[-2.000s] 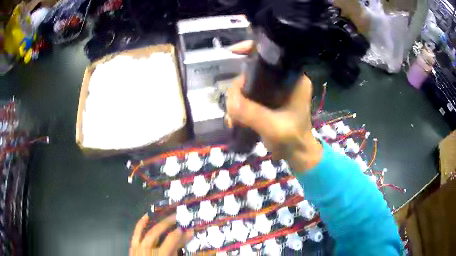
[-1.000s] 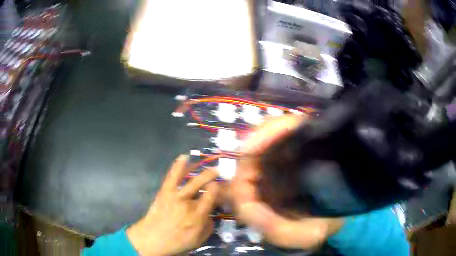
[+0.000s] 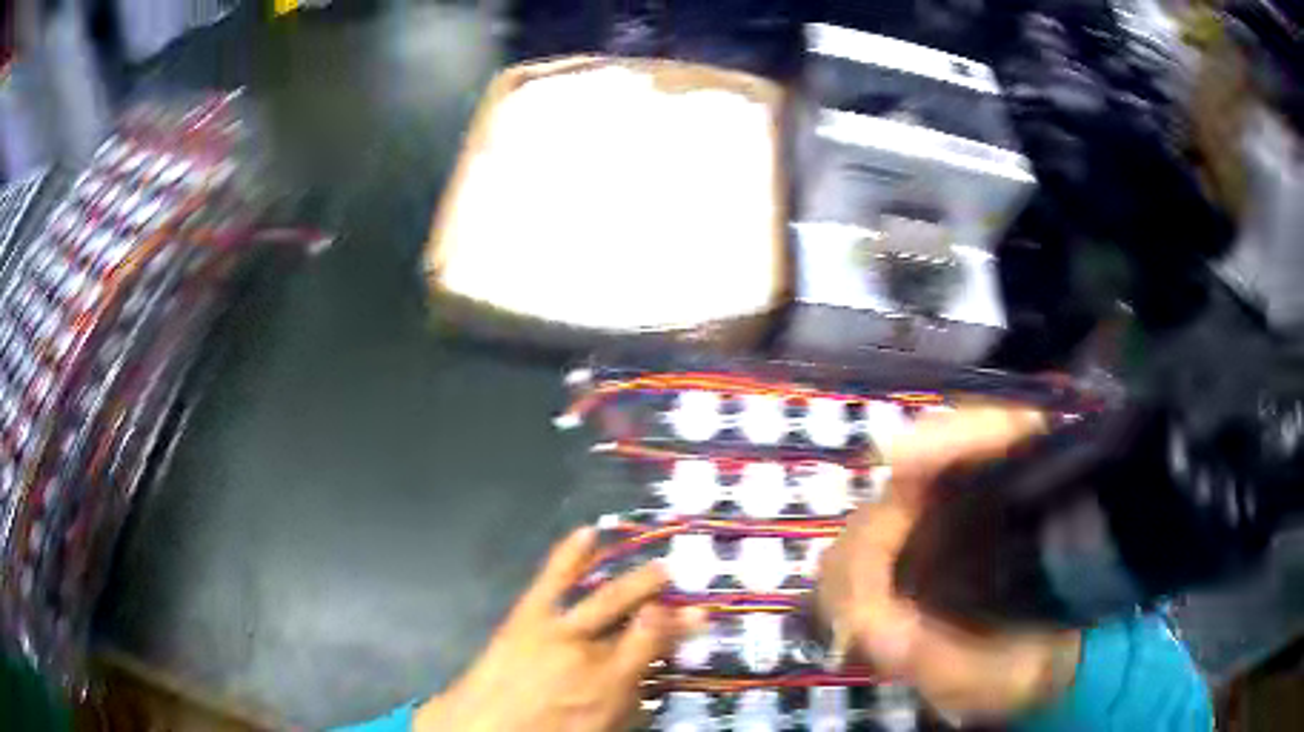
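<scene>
My right hand point(image 3: 930, 586) is shut on the black electric screwdriver point(image 3: 1058, 515), low over the right part of the rows; the image is blurred and its bit is hidden. Rows of wired units with white parts on top point(image 3: 762, 491) lie in front of me, with red and yellow lead wires point(image 3: 744, 386) running between rows. My left hand point(image 3: 572, 644) rests at the left edge of the lower rows, fingers apart, fingertips at the wires and units. Whether it pinches anything is unclear.
A shallow brown carton of white parts point(image 3: 615, 200) stands behind the rows. The white-grey screw feeder point(image 3: 908, 215) is to its right. Stacked trays of wired units point(image 3: 115, 300) stand at the far left on the dark green bench point(image 3: 329, 472). A dark heap lies behind the feeder.
The screwdriver has moved from near the feeder down to the rows' right part. My left hand has come further onto the rows' left edge. The view has shifted left.
</scene>
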